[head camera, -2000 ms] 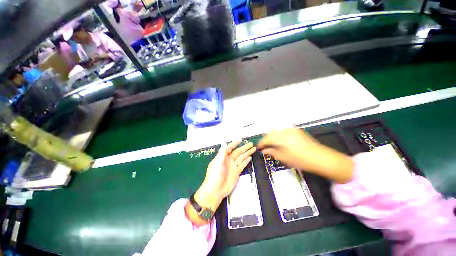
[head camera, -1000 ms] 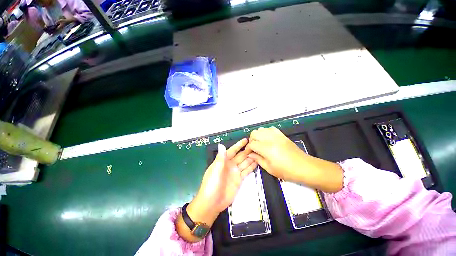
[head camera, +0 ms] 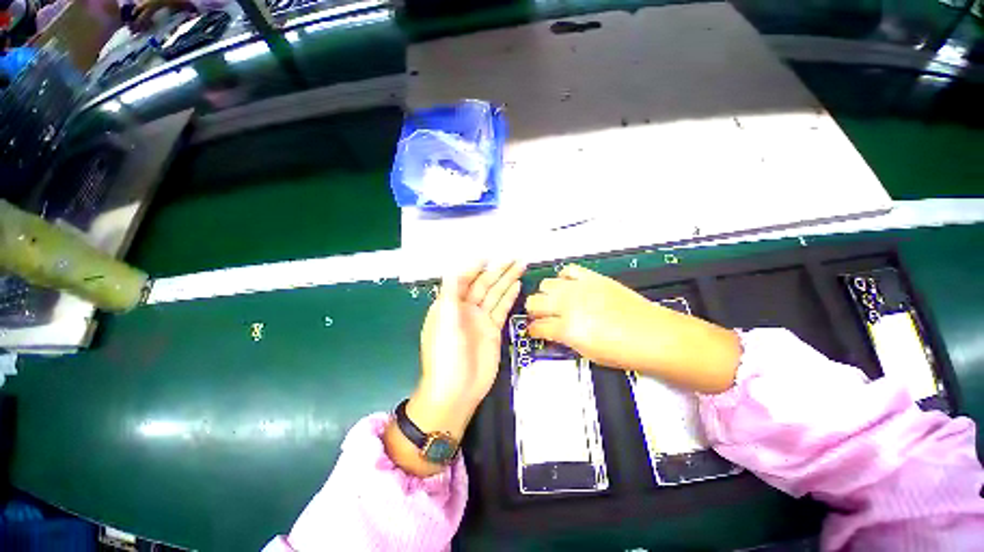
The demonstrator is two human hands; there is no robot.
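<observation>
My left hand (head camera: 462, 334) is palm up with its fingers extended, left of the nearest phone housing, and no object shows in it. My right hand (head camera: 588, 320) is bent over the camera end of that phone housing (head camera: 556, 415), its fingertips curled together. Whether it holds something small cannot be told. The phone housing lies in the black tray (head camera: 745, 291), with round openings showing at its dark top end. A second phone housing (head camera: 678, 426) lies to the right, partly under my right forearm. A third phone housing (head camera: 901, 340) is at the tray's right end.
A blue bin (head camera: 449, 156) with a crumpled clear bag stands on the pale board (head camera: 691, 162). A thin dark stick lies on the board. Tiny pale rings (head camera: 257, 331) are scattered on the green surface (head camera: 216, 431). A yellow-green wrapped tube (head camera: 70, 259) is at left.
The hands have parted slightly; my left hand has drawn left and turned more upright. My right hand has moved down over the nearest phone's camera end. The camera view has shifted.
</observation>
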